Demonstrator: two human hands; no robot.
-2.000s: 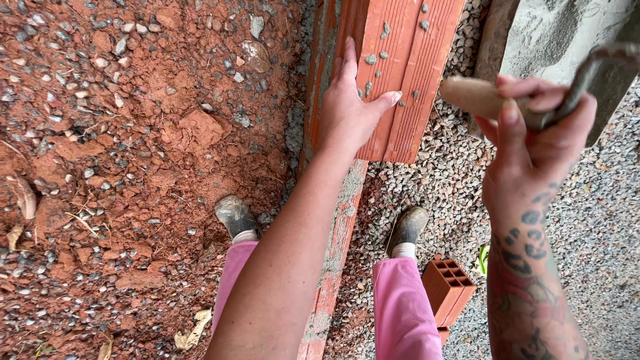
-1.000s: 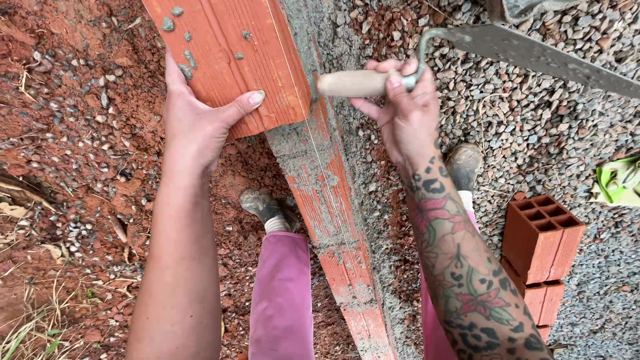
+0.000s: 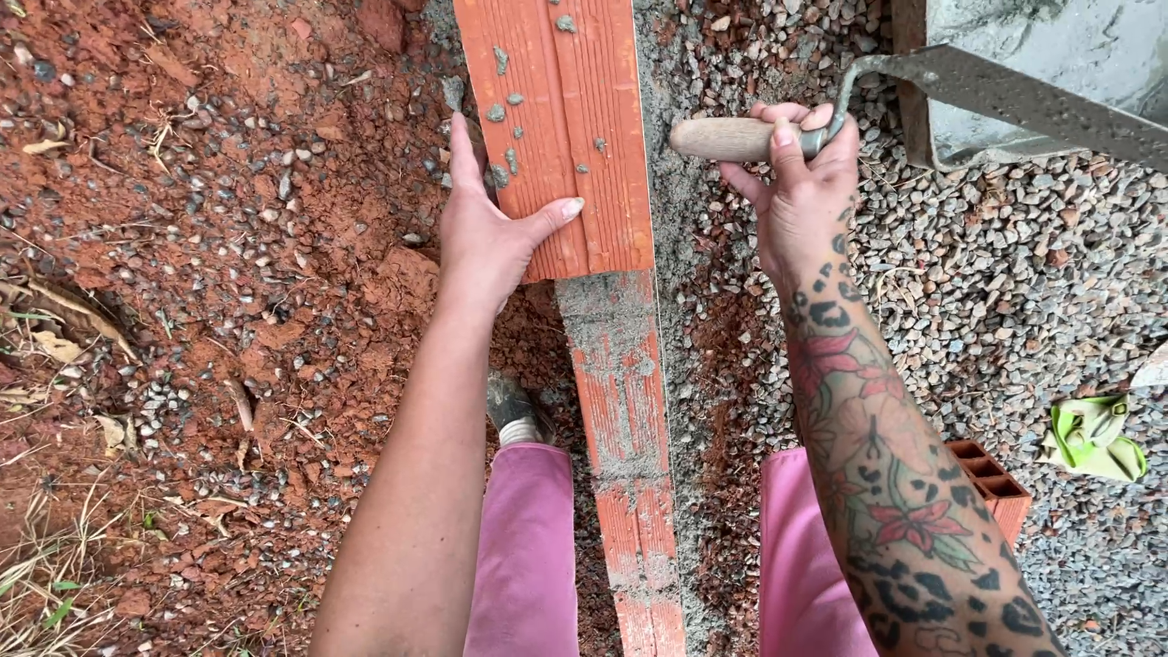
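Observation:
My left hand [image 3: 493, 228] rests on the near end of an orange hollow clay brick [image 3: 611, 201], thumb on its top and fingers along its left side. Bits of mortar dot the brick's top. Below it runs a course of bricks [image 3: 630, 429] smeared with mortar, with a taut string [image 3: 659, 347] along the right edge. To the right of the brick, my right hand [image 3: 803, 182] grips the wooden handle of a masonry trowel [image 3: 730, 139], whose blade points right, over the edge of a mortar container.
The mortar container [image 3: 912, 119] stands at the upper right on gravel. A hollow brick [image 3: 1004, 493] is partly hidden behind my right forearm, near a green and white item [image 3: 1095, 438]. Red soil with stones lies on the left. My legs straddle the brick course.
Across the earlier frames the view has shifted. My left hand stays at the brick's near end, and the brick now lies more in line with the course and string. The trowel remains in my right hand.

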